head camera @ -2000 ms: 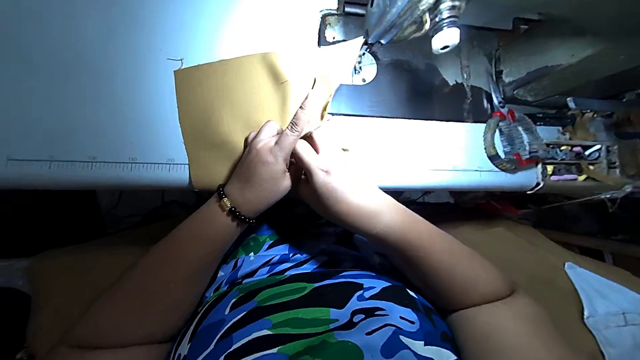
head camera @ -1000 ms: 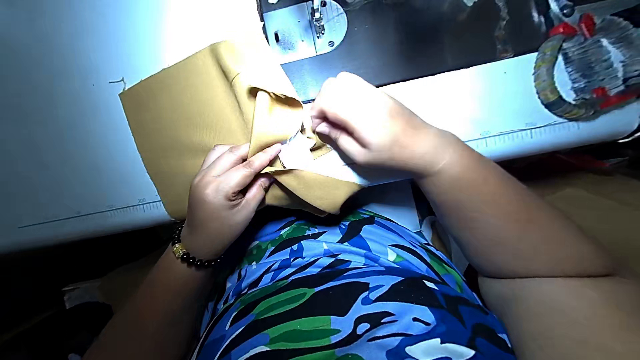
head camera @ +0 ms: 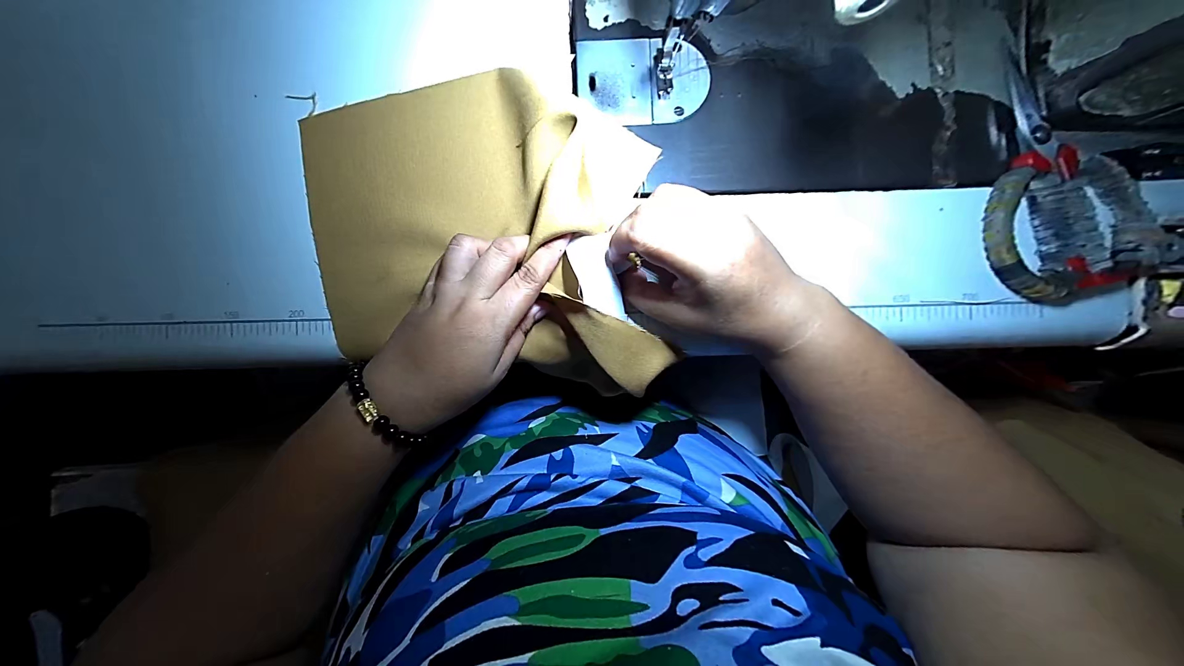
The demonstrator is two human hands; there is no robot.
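Note:
A mustard-yellow piece of fabric (head camera: 416, 176) lies on the pale sewing table, bunched and folded at its right side. My left hand (head camera: 472, 314) presses and pinches the fold between thumb and fingers. Between the hands a strip of white fabric (head camera: 597, 268) shows inside the folds. My right hand (head camera: 694, 268) is closed at the white piece's right edge, with a small yellowish thing at its fingertips that is too small to name. The sewing machine's presser foot (head camera: 664, 74) and needle plate (head camera: 620, 83) stand just beyond the fabric, not touching it.
Thread snips with wrapped handles (head camera: 1008, 236) and red parts lie on the right of the table. A printed ruler scale (head camera: 185, 324) runs along the table's front edge (head camera: 139, 356). A loose thread (head camera: 303, 98) lies near the fabric's top left corner. The machine's dark bed is behind my right hand.
Two seconds ago my hands were together at the fabric's right edge; now they are apart, with white fabric showing between them. Since one second ago the right hand has stayed closed there. The view has shifted.

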